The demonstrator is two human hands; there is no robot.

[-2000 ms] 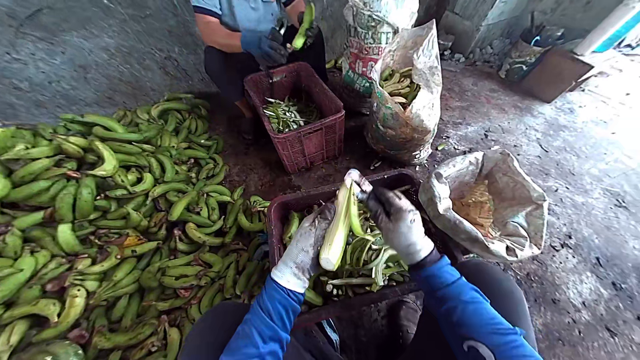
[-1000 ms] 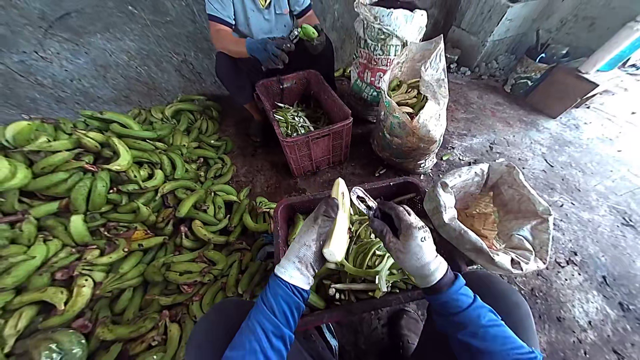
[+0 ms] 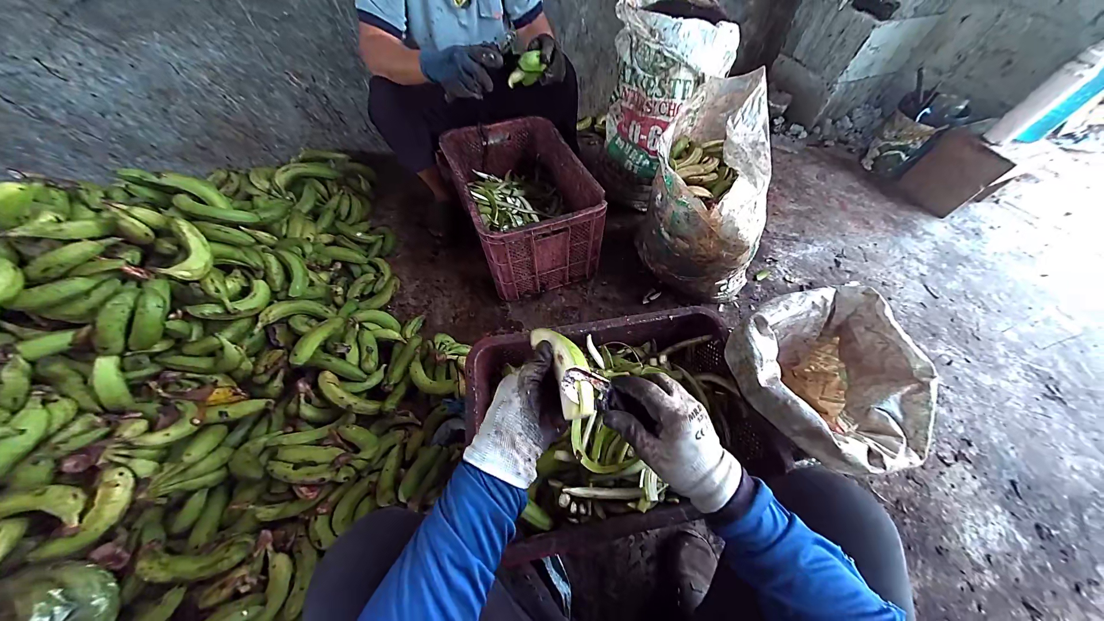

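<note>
My left hand (image 3: pixel 528 414), in a soiled white and dark work glove, holds a partly peeled green plantain (image 3: pixel 565 362) by its side. In my right hand (image 3: pixel 668 435), gloved alike, is a small metal peeler (image 3: pixel 590 378), its blade against the plantain. A strip of peel (image 3: pixel 595 448) curls down from there. Both hands are over a dark red plastic crate (image 3: pixel 517 548) that holds many green peels (image 3: pixel 625 483). The far ends of the fingers of my right hand are partly hidden behind the tool.
A large heap of green plantains (image 3: pixel 216 362) lies at left. Ahead, a co-worker's gloved hands (image 3: pixel 500 71) hold a plantain above another crate (image 3: pixel 543 250) with peels. Sacks (image 3: pixel 716 216) of plantains stand beyond; an open woven sack (image 3: pixel 906 379) sits at right.
The peeler in my right hand has come against the plantain, where a second ago it was just beside it. The plantain is now tilted the other way, and a peel strip hangs from it.
</note>
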